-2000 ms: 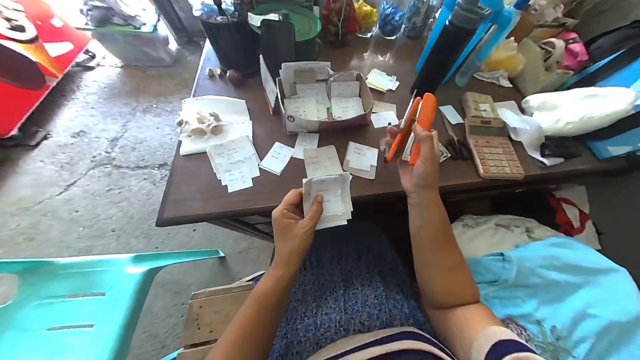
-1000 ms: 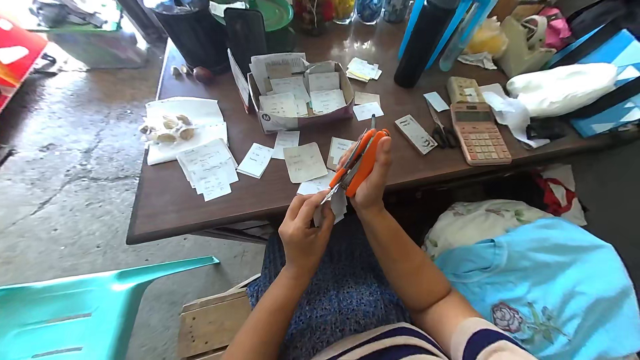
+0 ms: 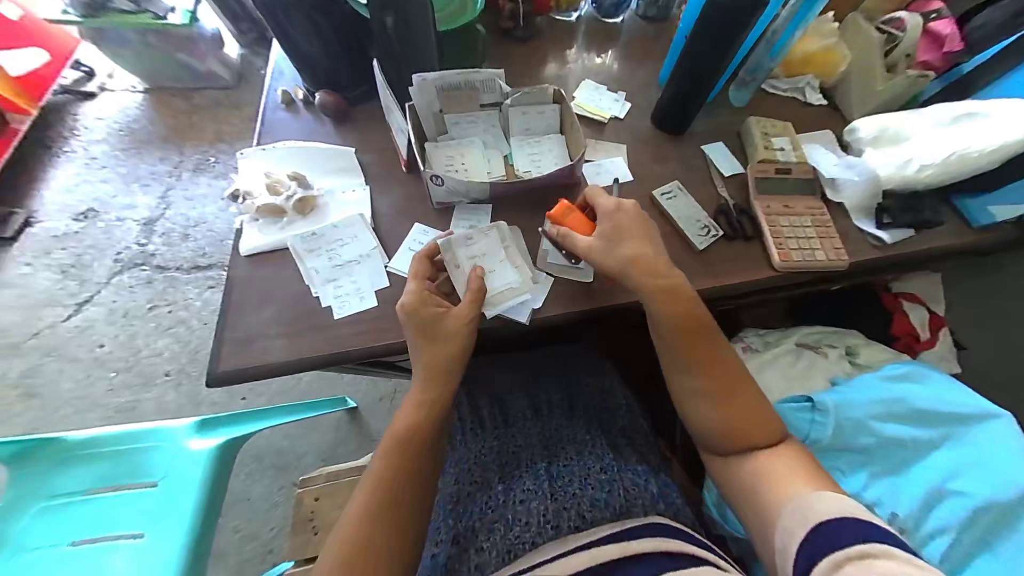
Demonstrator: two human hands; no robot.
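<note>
My left hand (image 3: pixel 444 308) grips a stack of small paper slips (image 3: pixel 488 268) bearing handwriting, its thumb on top, over the table's front edge. To its right, my right hand (image 3: pixel 616 236) is closed around an orange-handled tool (image 3: pixel 571 218), which looks like a stapler; my fingers hide much of it. The tool is low over a few slips (image 3: pixel 565 260) on the table. Behind both hands is an open cardboard box (image 3: pixel 504 190) with many written slips. More slips (image 3: pixel 340 260) lie in a fanned pile at the left.
White paper (image 3: pixel 312 160) with pale rounded pieces is at the left. A small box (image 3: pixel 686 214), scissors (image 3: pixel 730 210) and a pink calculator (image 3: pixel 796 216) lie at the right. A dark bottle (image 3: pixel 704 68) stands behind. A turquoise plastic chair (image 3: pixel 120 480) is at the lower left.
My right hand has lowered the orange tool to the slips on the table. My left hand, near the tool a second ago, is now apart from it with the stack.
</note>
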